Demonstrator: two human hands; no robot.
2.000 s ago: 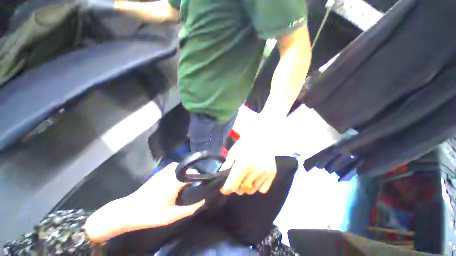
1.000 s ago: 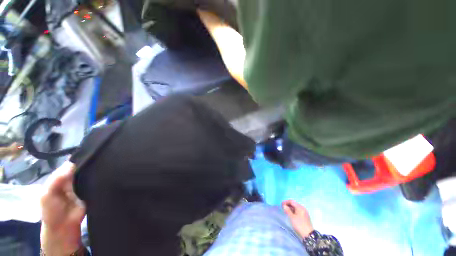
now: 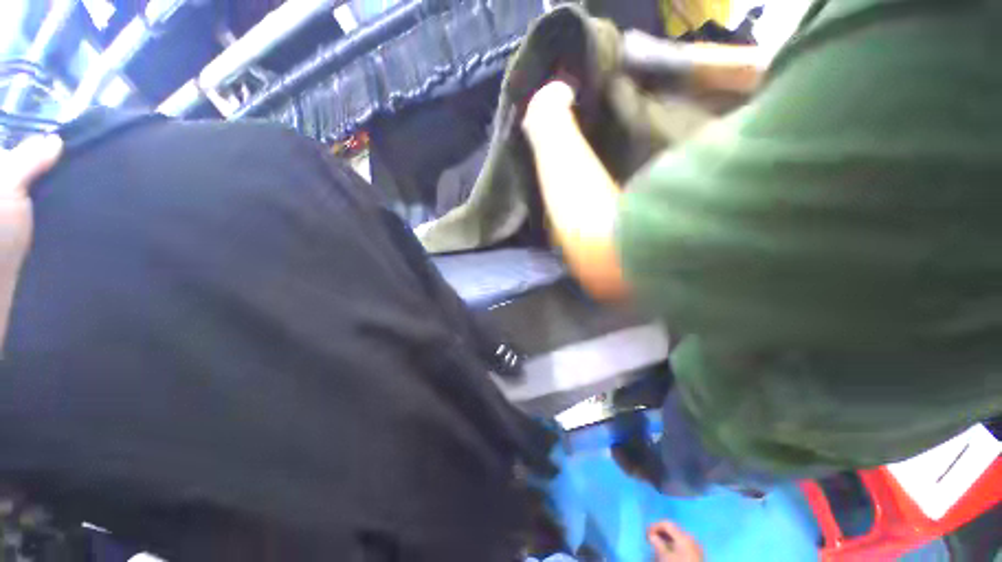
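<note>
A long black coat (image 3: 253,329) hangs across the left half of the view, from the upper left to the bottom edge. My left hand (image 3: 15,198), cut off by the left edge, holds it near its top. A hanger hook does not show clearly. Several small shiny buttons show at the coat's right side, near a sleeve end. My right hand (image 3: 672,542) is small and cut off at the bottom edge, apart from the coat; its fingers look bent.
A person in a green shirt (image 3: 813,242) stands close on the right, arms in an olive garment (image 3: 494,187) over the grey pressing table (image 3: 505,274). A red stool (image 3: 857,516) stands on the blue floor (image 3: 615,499) at lower right. Rails (image 3: 264,49) run along the upper left.
The black coat, earlier bunched by its hook with the other person's hand on it, is now raised and spread at left in my left hand. The person in green now handles the olive garment.
</note>
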